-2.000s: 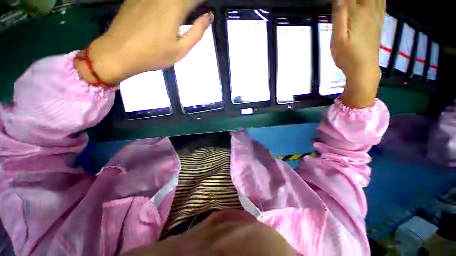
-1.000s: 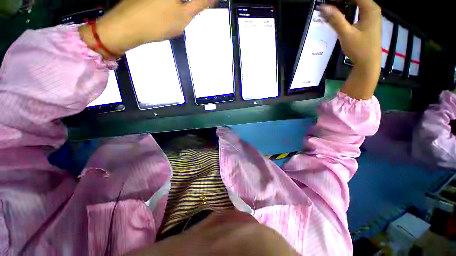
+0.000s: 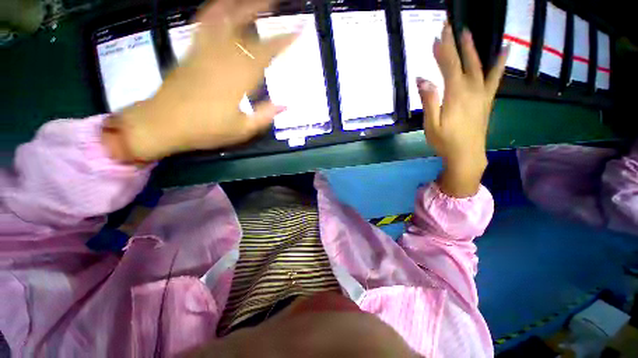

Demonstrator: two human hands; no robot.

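Several smartphones [image 3: 364,66] with white lit screens lie side by side in a black phone tray [image 3: 271,145] on the green mat. My left hand [image 3: 203,91], slightly blurred, is over the left phones with its fingers spread, and holds nothing. It partly hides the second and third phones from the left. My right hand [image 3: 462,101] is at the tray's right end with its fingers apart, over the rightmost phone [image 3: 423,52], and holds nothing. I cannot tell if either hand touches a screen. The leftmost phone [image 3: 129,70] lies uncovered.
Another tray of phones [image 3: 553,35] with red bands on white screens stands to the right. A person's pink sleeve [image 3: 622,185] is at the right edge. Below the green bench edge [image 3: 392,150] is blue floor with yellow-black tape [image 3: 392,219]. A white box [image 3: 599,318] is at the lower right.
The rightmost phone, tilted under my right hand a second ago, now lies straight in the tray. My right hand has moved down and left. My left hand has moved down over the screens.
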